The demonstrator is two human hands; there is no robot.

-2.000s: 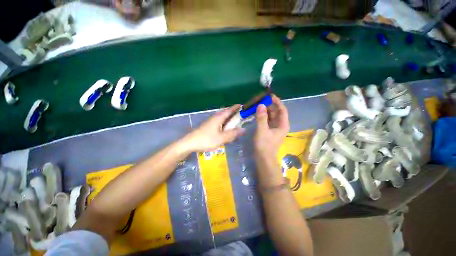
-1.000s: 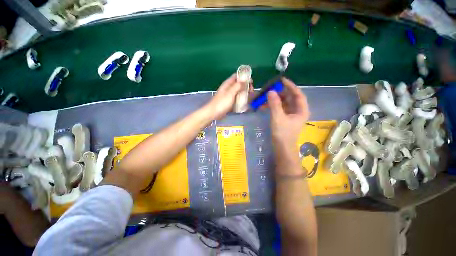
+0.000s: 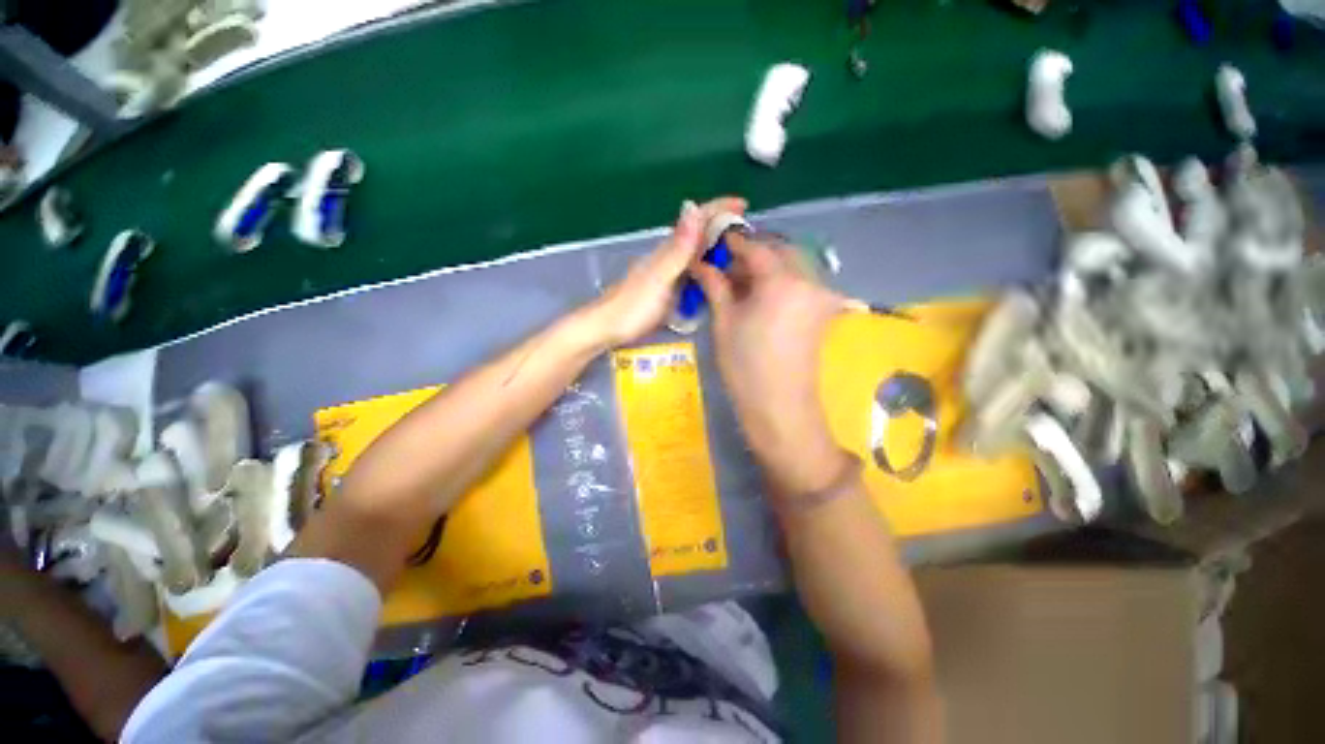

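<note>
My left hand (image 3: pixel 654 288) holds a pale curved shell (image 3: pixel 687 323), mostly hidden by the fingers, over the bench's back edge near the belt. A bright blue part (image 3: pixel 690 298) sits in the shell and shows between my hands. My right hand (image 3: pixel 763 298) has its fingers on the blue part and the top of the shell. A small greenish piece (image 3: pixel 828 257) shows just right of my right hand, blurred. A slim pen-like tool (image 3: pixel 881 310) lies by the right yellow panel.
The green belt (image 3: pixel 581 109) runs across the back, carrying blue-filled units (image 3: pixel 329 199) at left and white shells (image 3: pixel 779 114) at right. Shell piles lie at left (image 3: pixel 218 436) and right (image 3: pixel 1163 334). A brown carton (image 3: pixel 1061 640) stands front right. Another person's arm (image 3: pixel 66 632) shows at left.
The blue part, held apart in my right hand before, is now in the shell in my left hand. My hands have come together. The view has shifted, and the belt items sit differently.
</note>
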